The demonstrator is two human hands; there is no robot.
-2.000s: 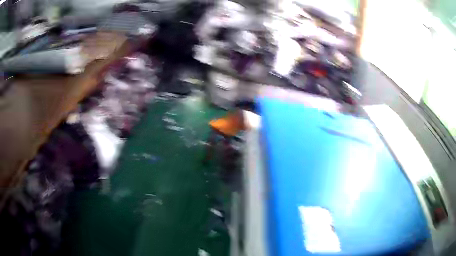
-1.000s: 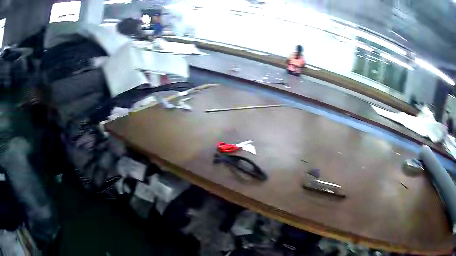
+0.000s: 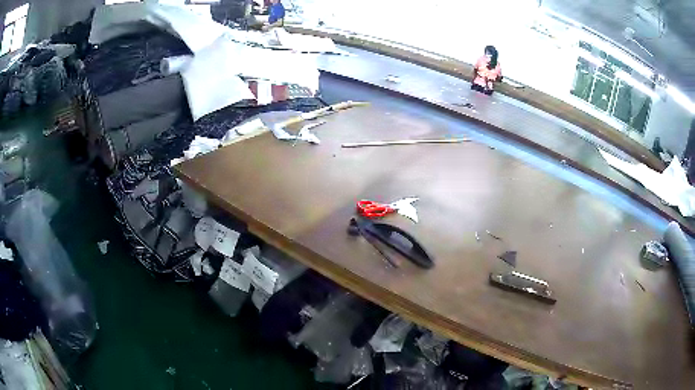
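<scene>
No hand of mine is in view. In front of me is a long brown table (image 3: 449, 183). Red-handled shears (image 3: 375, 208) lie on it with a small white scrap at their blade end. A black curved-handled tool (image 3: 400, 242) lies just below the shears. A small dark bar (image 3: 522, 287) lies to the right, with a small dark triangular scrap (image 3: 508, 257) above it. A thin pale wooden strip (image 3: 408, 142) lies toward the far side.
A grey roll (image 3: 682, 266) and a small round metallic item (image 3: 654, 254) are at the table's right end. Bagged bundles (image 3: 228, 282) sit under the near edge. White sheets (image 3: 217, 68) cover dark stacks at left. Green floor (image 3: 152, 335) lies lower left. A person (image 3: 487, 70) is beyond the far table.
The view has swung from the blue-hooded press to the brown table. Since one second ago, the table things have shifted slightly right in the picture, and the picture is sharper.
</scene>
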